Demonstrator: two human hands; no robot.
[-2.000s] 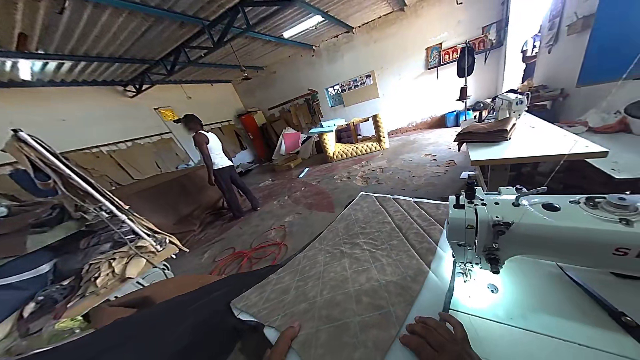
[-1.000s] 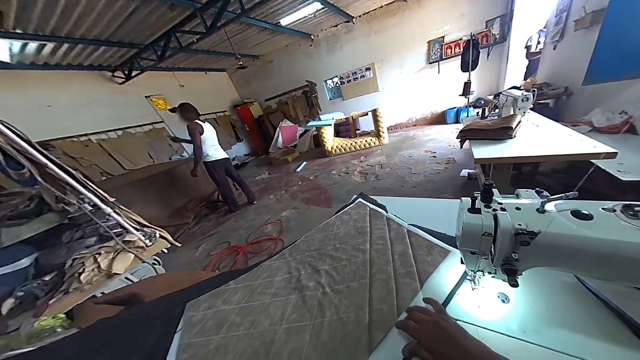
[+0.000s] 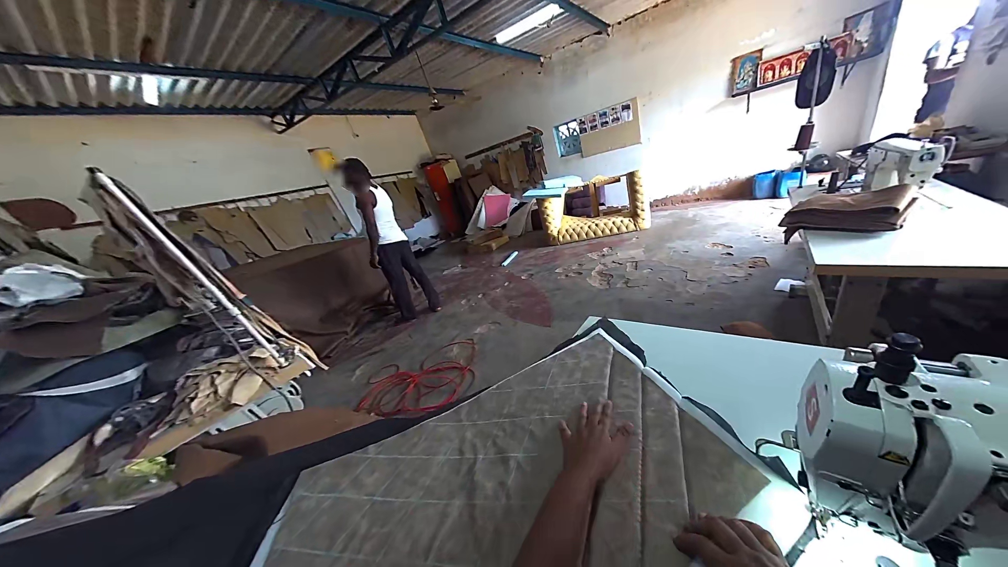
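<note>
A grey-brown fabric panel (image 3: 472, 465) with chalked grid lines and stitched seams lies across the white sewing table (image 3: 709, 370), with white and black layers showing at its edges. My left hand (image 3: 594, 445) rests flat on the panel near its far corner, fingers spread. Close to the lower edge of the view, my right hand (image 3: 728, 542) lies at the panel's right side with its fingers bent; whether it pinches the fabric is unclear. Right of both hands stands an industrial sewing machine (image 3: 890, 441), its lamp lighting the table around the needle. The needle area is partly hidden.
Scrap material (image 3: 228, 386) is heaped at the left beside a coiled red hose (image 3: 417, 386). A person (image 3: 390, 236) stands beyond it by a large brown sheet (image 3: 307, 283). Another table (image 3: 929, 244) holds folded brown material (image 3: 850, 209) and a second machine (image 3: 902, 161). A tufted yellow furniture frame (image 3: 598, 224) stands farther back.
My left hand, out of view one second ago, now lies on the panel. The panel's stitched side has moved away from the needle area. The view has shifted.
</note>
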